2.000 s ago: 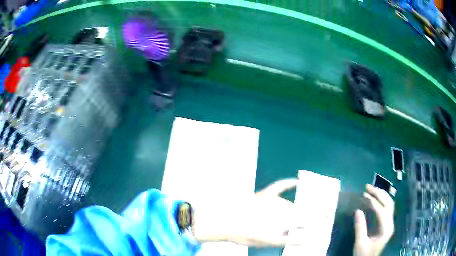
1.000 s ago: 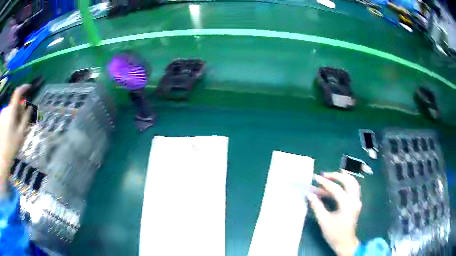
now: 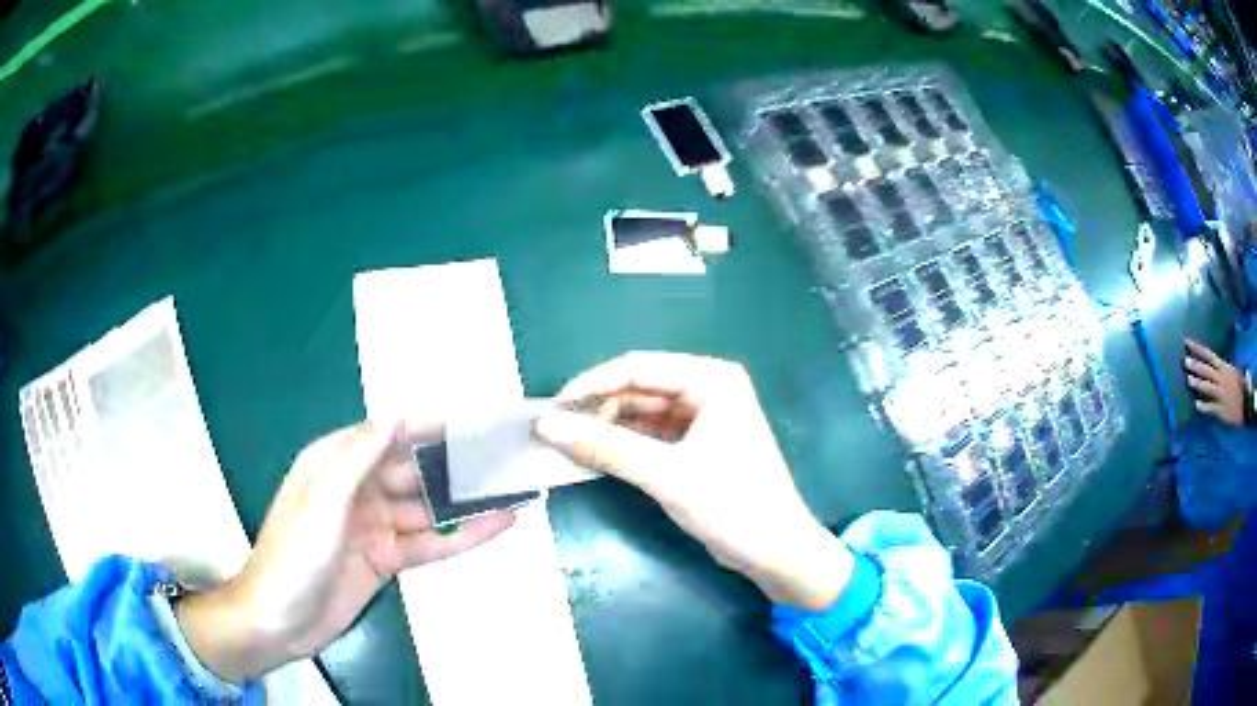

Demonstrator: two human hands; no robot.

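Note:
My left hand [image 3: 338,531] holds a dark LCD screen [image 3: 438,483] by its edges, over the white adhesive sheet [image 3: 441,331]. My right hand [image 3: 689,462] pinches a pale grey rectangular piece [image 3: 489,458] between thumb and fingers. The piece overlaps the screen's face; whether it touches is unclear. Two loose screens with short pale tails lie beyond my hands: one dark-faced [image 3: 685,134], one partly bright with glare [image 3: 655,241].
A clear blister tray [image 3: 827,290] of dark screens lies at the right. A wider printed sheet stack [image 3: 124,414] is at the left. Black housings [image 3: 53,152] line the far side. Another person's hand [image 3: 1216,384] shows at the right edge, above an open cardboard box [image 3: 1130,662].
The view has turned right. My left hand has come from the far-left trays to the middle and now holds a screen. My right hand now holds the pale piece over it.

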